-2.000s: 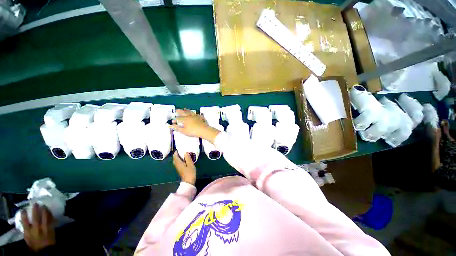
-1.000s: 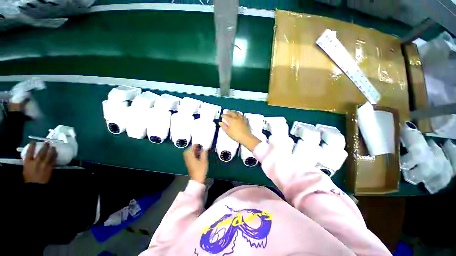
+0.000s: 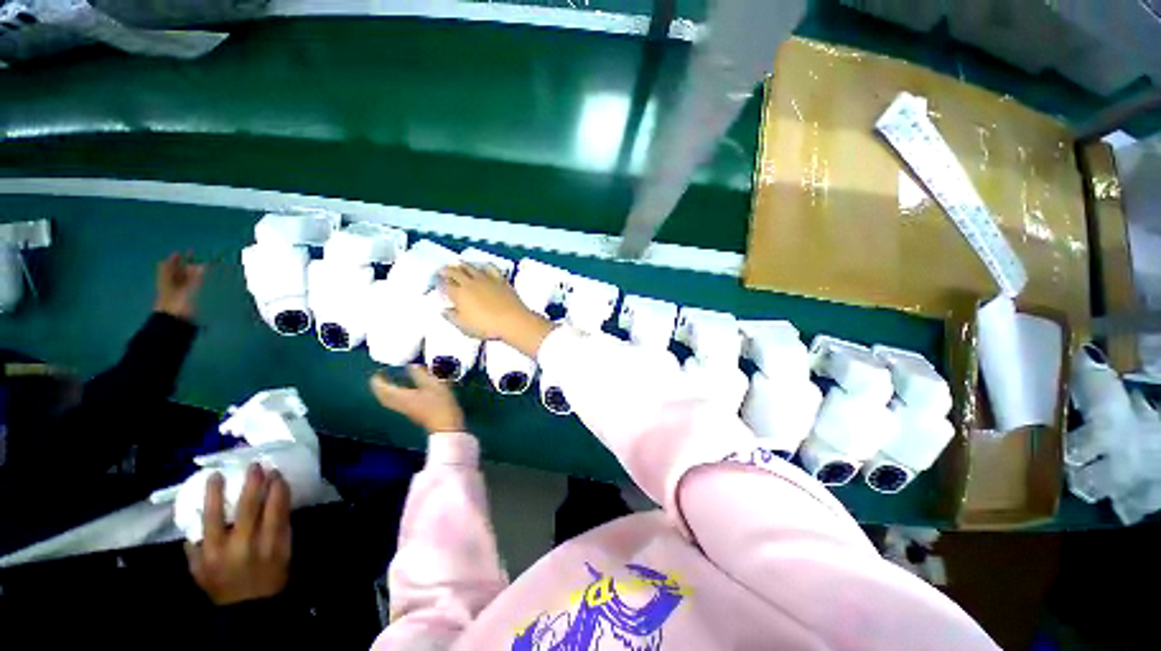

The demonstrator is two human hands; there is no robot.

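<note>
White security cameras [image 3: 784,398] stand in a long row on the green bench, brackets at the far side. Most of the visible dark ringed lens faces are at the near side. My right hand [image 3: 490,308] lies over the upper part of a camera towards the left of the row. Its fingertips touch the white bodies there; whether they grip is hidden. My left hand [image 3: 423,398] is just in front of the row, near a camera's lens end [image 3: 446,366], fingers apart and holding nothing visible. My right sleeve covers parts of some cameras.
Another person's hand [image 3: 242,534] holds a wrapped white camera at lower left; another hand [image 3: 178,284] is above the bench. An open cardboard box [image 3: 1010,490] holds white paper. Flat cardboard [image 3: 828,204] bears a white strip [image 3: 949,191]. A grey post [image 3: 707,121] crosses the belt.
My hands have moved left along the row relative to the cameras. My left hand has opened out in front of it. The view has shifted, and the neighbour's wrapped camera is nearer.
</note>
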